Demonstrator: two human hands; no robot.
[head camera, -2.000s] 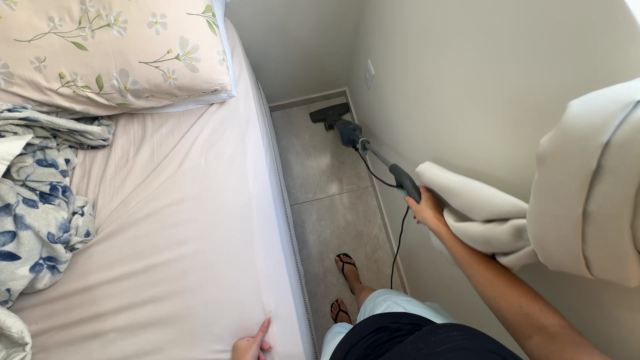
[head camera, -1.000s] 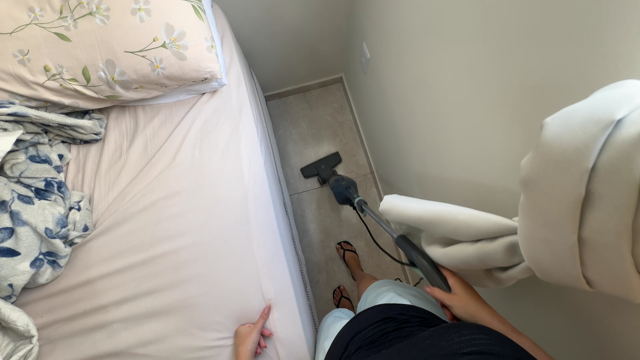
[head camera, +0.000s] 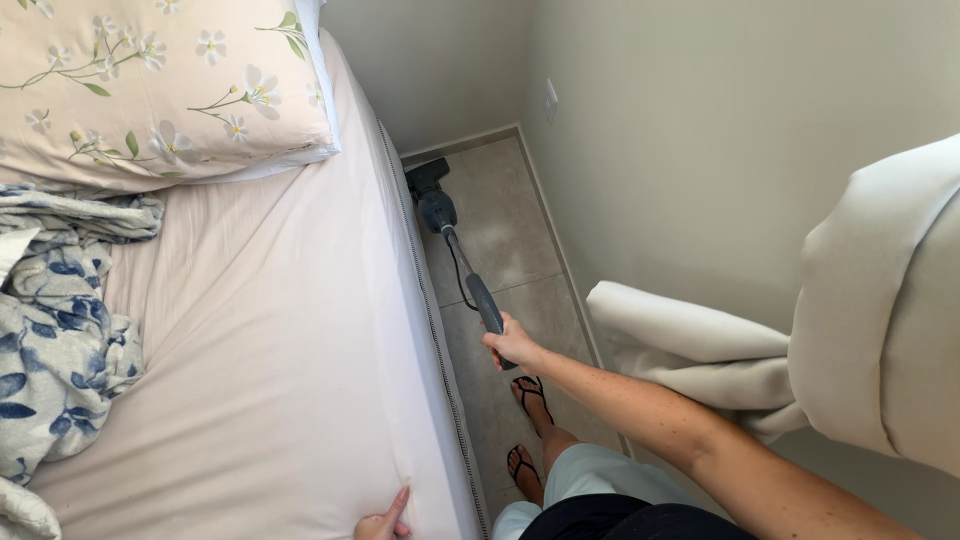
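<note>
My right hand (head camera: 511, 343) is closed around the dark grey handle of a stick vacuum cleaner (head camera: 437, 210). The vacuum stretches away from me over the tiled floor (head camera: 499, 217), and its floor head (head camera: 427, 172) lies in the far corner, close against the bed's side. A black cord hangs beside the metal tube. At the bottom of the view, my left hand (head camera: 384, 519) rests near the edge of the pale pink fitted sheet (head camera: 285, 337), its index finger extended and nothing in it; part of this hand is cut off by the frame.
On the bed lie a floral pillow (head camera: 187, 90) and a rumpled blanket with blue leaves (head camera: 60, 337). A light curtain (head camera: 847, 322), bunched and knotted, hangs at the right. The wall (head camera: 675, 150) bears a white plate (head camera: 551, 101). My sandalled feet (head camera: 534, 405) stand in the narrow aisle.
The vacuum head was out on the tiles, nearer to me, a second ago; now it is in the far corner by the bed. My right arm has reached forward with it. My left hand stays on the bed.
</note>
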